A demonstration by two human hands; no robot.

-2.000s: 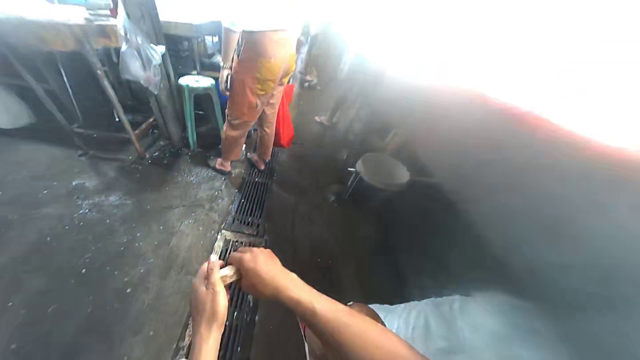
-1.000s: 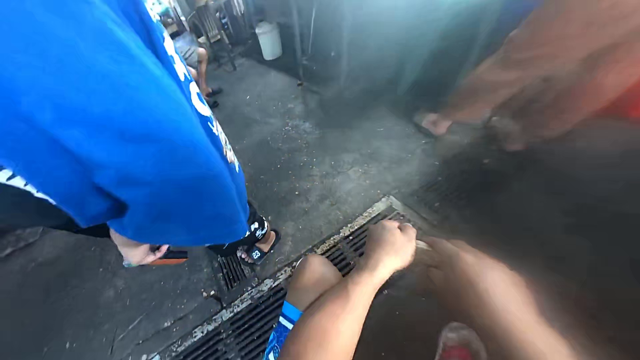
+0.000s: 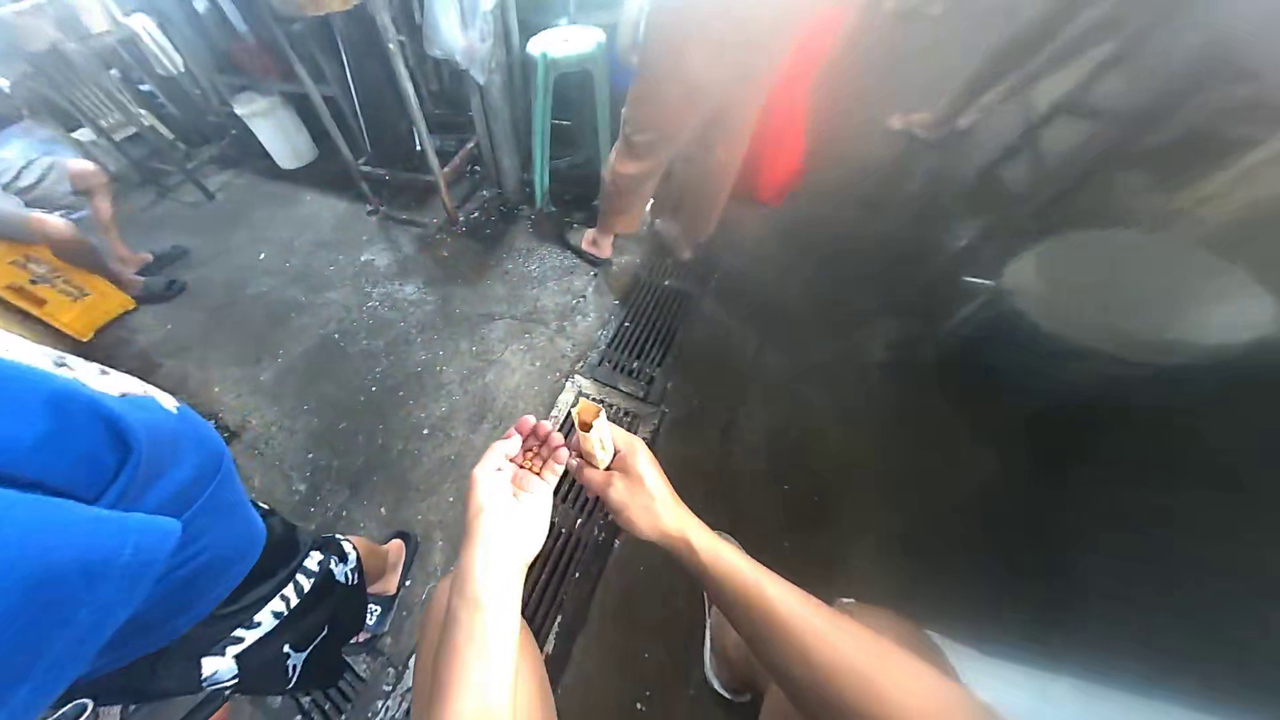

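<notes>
My left hand (image 3: 520,470) is palm up with its fingers curled, and several small orange-brown pieces (image 3: 532,459), perhaps nuts, lie in it. Just right of it, my right hand (image 3: 632,485) grips a small paper packet (image 3: 594,434) whose top gapes, showing a brownish inside. The two hands are side by side above a metal drain grate (image 3: 570,560). What the packet contains is too small to tell.
A person in a blue shirt (image 3: 120,530) is close on the left. Ahead stand a person in brownish trousers (image 3: 665,120), a green plastic stool (image 3: 568,60) and a white bucket (image 3: 276,130). A blurred round stool (image 3: 1140,295) is at right; a yellow crate (image 3: 60,290) at far left.
The view has swung back toward the drain and green stool. My left hand now lies palm up with small pieces showing, and the packet's gaping top shows in my right hand.
</notes>
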